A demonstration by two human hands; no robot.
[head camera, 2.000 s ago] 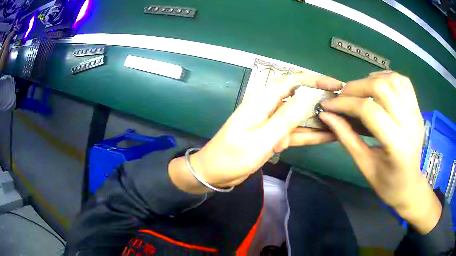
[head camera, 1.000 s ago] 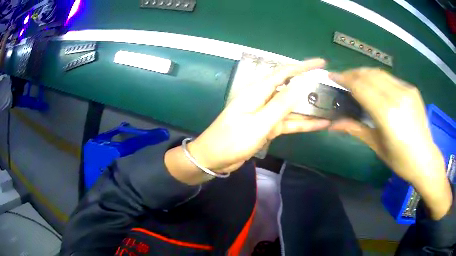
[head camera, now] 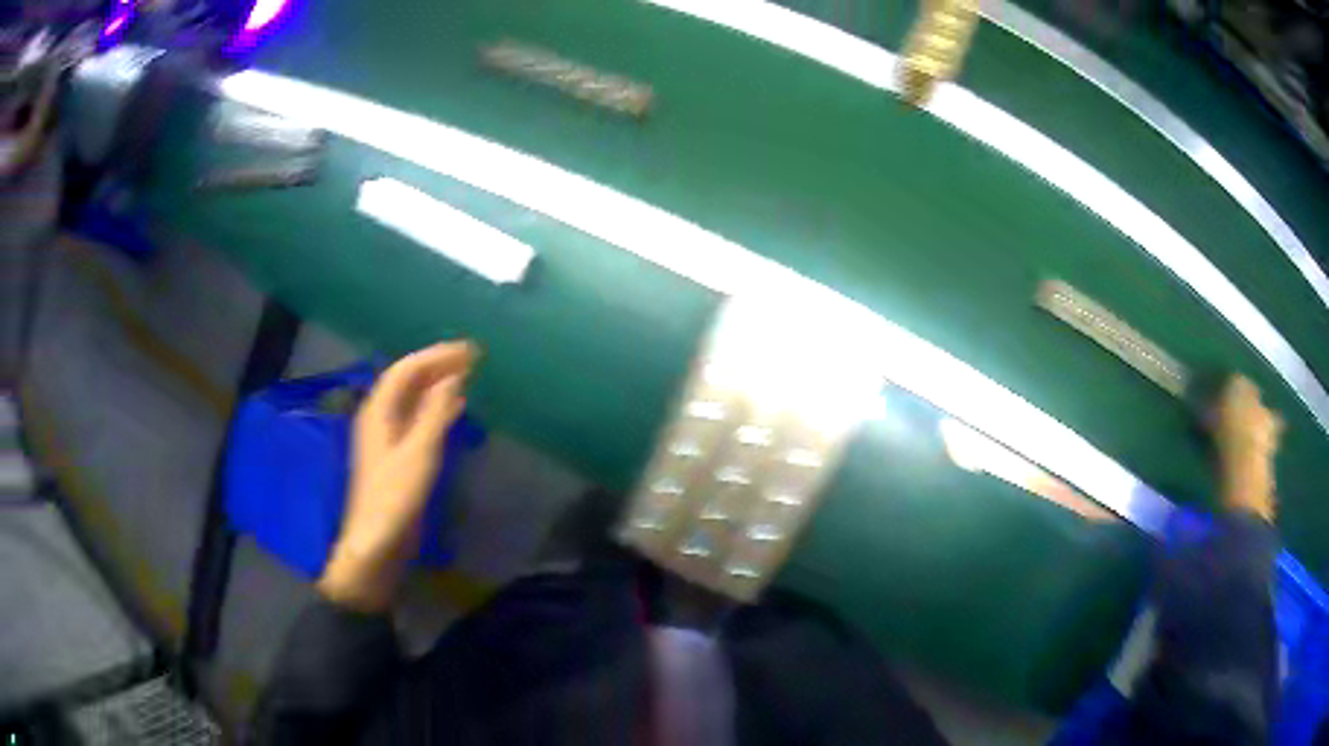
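My left hand [head camera: 397, 474] is raised beyond the worktop's near edge, over a blue stool; its fingers are bent and nothing shows in it. My right hand [head camera: 1248, 440] is blurred at the far right, at the near end of a grey-tan bar [head camera: 1115, 335] on the green conveyor. A dark patch lies between fingers and bar; I cannot tell whether it grips anything. A pale panel with rows of round bumps [head camera: 729, 474] lies in the middle. A white-faced bar [head camera: 445, 230] lies left of it. A pale pinkish strip [head camera: 1020, 466] lies right of it.
A guide rail [head camera: 583, 194] divides worktop and conveyor. Another bar [head camera: 566, 79] lies on the belt. A brass-coloured block [head camera: 937, 47] stands at the far rail. A blue bin [head camera: 1302, 619] is at lower right, a blue stool [head camera: 284, 474] at left.
My hands have parted: the left moved left and down, the right moved far right to the conveyor bar. The dark-studded part between them is no longer seen. The bumped panel is uncovered. The view has turned.
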